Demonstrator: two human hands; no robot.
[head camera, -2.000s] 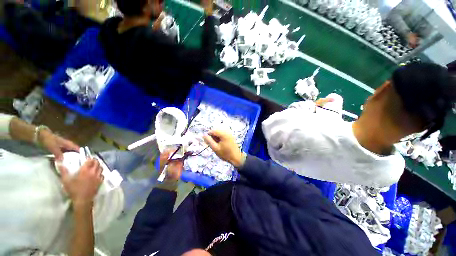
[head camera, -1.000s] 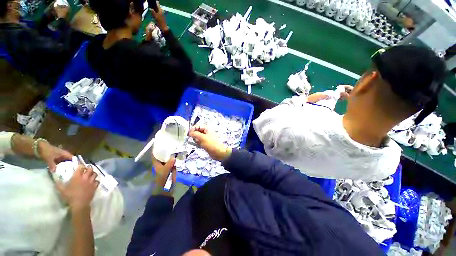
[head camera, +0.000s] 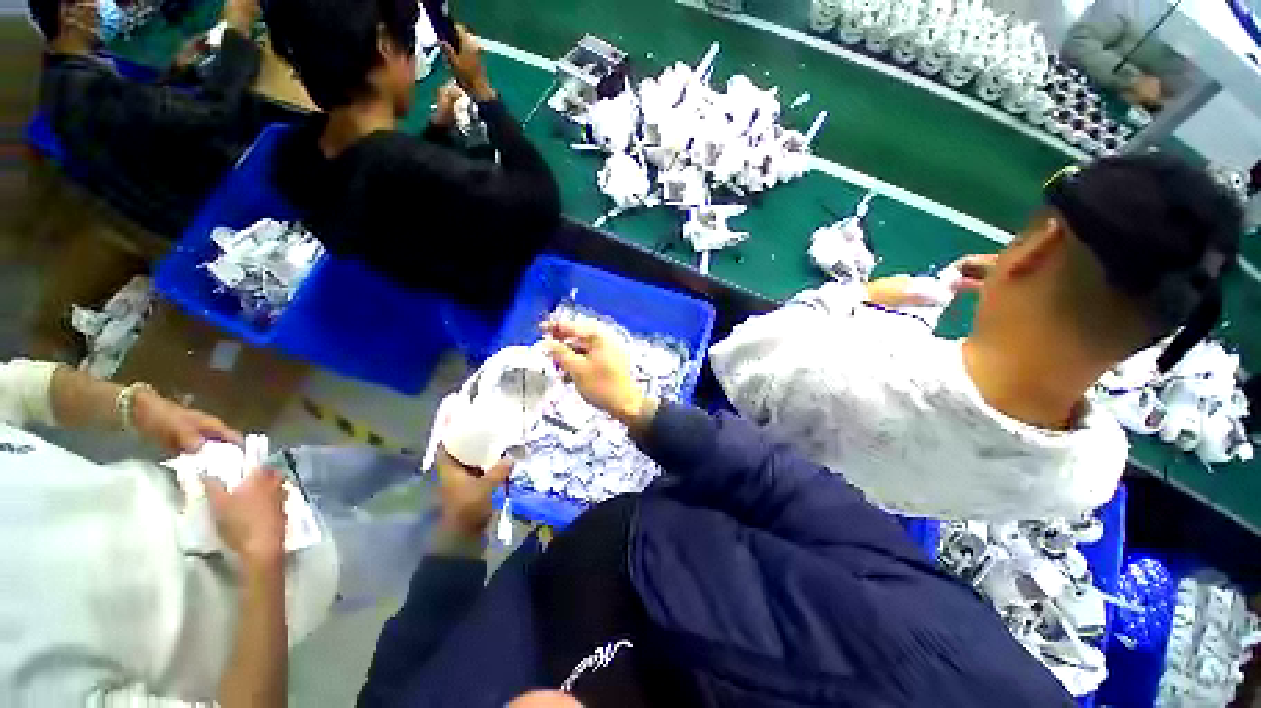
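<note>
A white camera housing (head camera: 487, 412) is held over the front blue crate (head camera: 703, 332), its open side facing up and to the right. My left hand (head camera: 470, 487) grips it from below. A white antenna stick (head camera: 440, 429) shows at the housing's left side. My right hand (head camera: 595, 362) is at the housing's upper right edge with thumb and fingertips together; whether a small part or wire is between them is too blurred to tell. Small pale parts (head camera: 588, 445) fill the crate beneath. A short white piece (head camera: 503, 523) hangs below the housing by my left hand.
A heap of white camera bodies (head camera: 698, 132) and a metal box (head camera: 592, 67) lie on the green bench (head camera: 553, 166). A worker in white (head camera: 913, 401) is close on the right, another (head camera: 111, 553) on the left. A blue crate (head camera: 367, 325) stands at upper left.
The housing has turned, and the antenna now points more downward. My right hand has moved slightly up and right along the housing's rim. The view has shifted a little.
</note>
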